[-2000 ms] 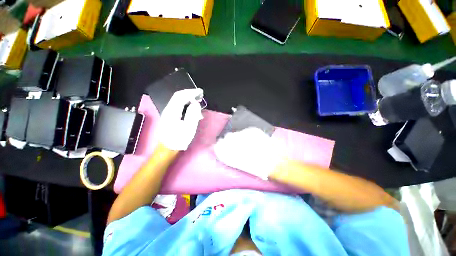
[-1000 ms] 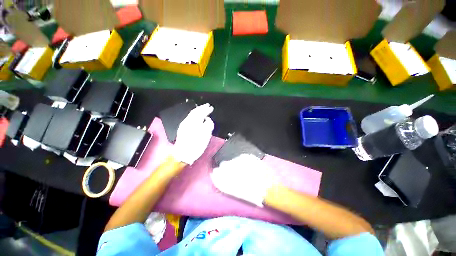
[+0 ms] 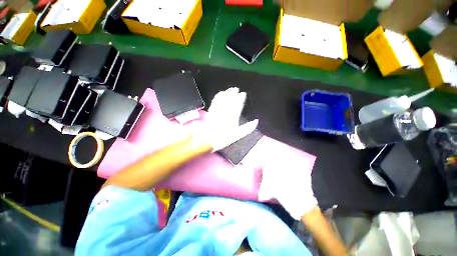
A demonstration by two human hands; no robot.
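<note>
A flat dark unit (image 3: 241, 148) lies tilted on the pink mat (image 3: 215, 175). My left hand (image 3: 228, 120), in a white glove, is over its upper left part, with thumb and fingers apart. My right hand (image 3: 289, 184), also gloved in white and blurred, is at the mat's right part, off the unit; its fingers cannot be made out. A second black unit (image 3: 177, 93) lies at the mat's upper left edge, a white tab showing under its lower edge. No hand touches it.
Stacked black units (image 3: 52, 92) and a tape roll (image 3: 86, 150) are at left. A blue bin (image 3: 326, 113), squeeze bottle (image 3: 383, 109), clear bottle (image 3: 396, 127) and tilted black unit (image 3: 396, 170) are at right. Yellow cartons (image 3: 309, 42) and a black unit (image 3: 247, 43) stand on the green strip.
My left hand has moved right, from the upper left unit to the middle one. My right hand has moved off the middle unit, right and towards me. The camera view has shifted.
</note>
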